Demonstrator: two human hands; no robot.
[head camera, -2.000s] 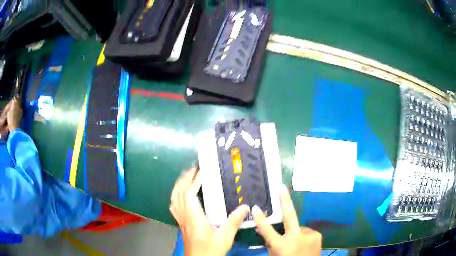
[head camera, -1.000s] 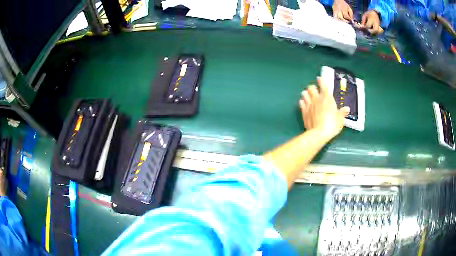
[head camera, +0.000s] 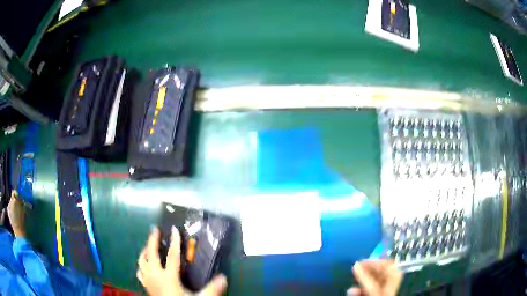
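A black phone mid-frame (head camera: 202, 237) with an orange strip lies on a black foam pad at the front, left of the white card. My left hand (head camera: 179, 269) holds it, fingers over its left side and thumb at its lower right. The frame's lower end is partly hidden by my hand. My right hand (head camera: 378, 278) is at the bottom edge, just below the left corner of the clear parts tray (head camera: 425, 150). It is small, blurred and cut off, so I cannot tell whether it holds anything.
Black foam pads with phone mid-frames (head camera: 162, 115) stand at the back left. A white card (head camera: 281, 225) lies on blue film (head camera: 289, 156). A cream rail (head camera: 323, 97) crosses the bench. Phones on white pads (head camera: 374, 22) lie beyond it. A person's hand (head camera: 16, 214) is far left.
My left hand has come back from the white-pad phone beyond the rail and now holds a mid-frame on black foam. The foam-pad phone behind the stacks is gone. My right hand has appeared.
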